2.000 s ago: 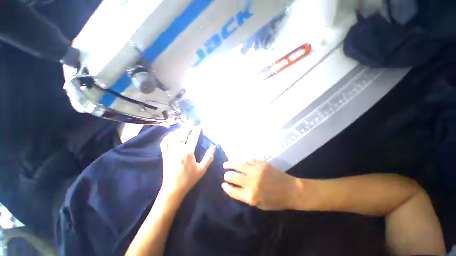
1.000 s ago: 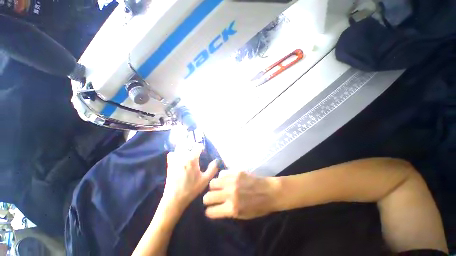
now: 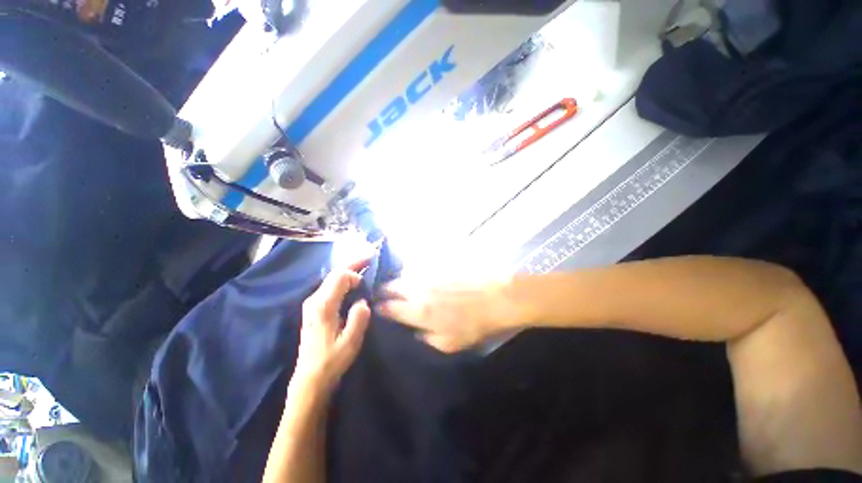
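A dark navy garment piece point(image 3: 236, 349) runs from under the needle area of the white sewing machine point(image 3: 331, 57) down towards my lap. My left hand point(image 3: 331, 330) is at the cloth just below the needle area, thumb and fingers on the fabric near its edge. My right hand point(image 3: 458, 311) is blurred and sits just right of it, its fingertips at the cloth's edge. The needle area point(image 3: 354, 222) is partly lost in lamp glare, so the presser foot cannot be made out.
Red-orange thread snips point(image 3: 539, 129) lie on the white bed. A clear crinkled bag point(image 3: 506, 80) is under the arm. A printed ruler scale point(image 3: 619, 203) follows the front edge. Dark cloth point(image 3: 695, 90) is heaped at the table's right. Another machine's parts point(image 3: 61, 458) show lower left.
My left hand has moved slightly down from the needle, its fingers more bent. My right hand has moved up and in towards the cloth's edge. The view has shifted a little.
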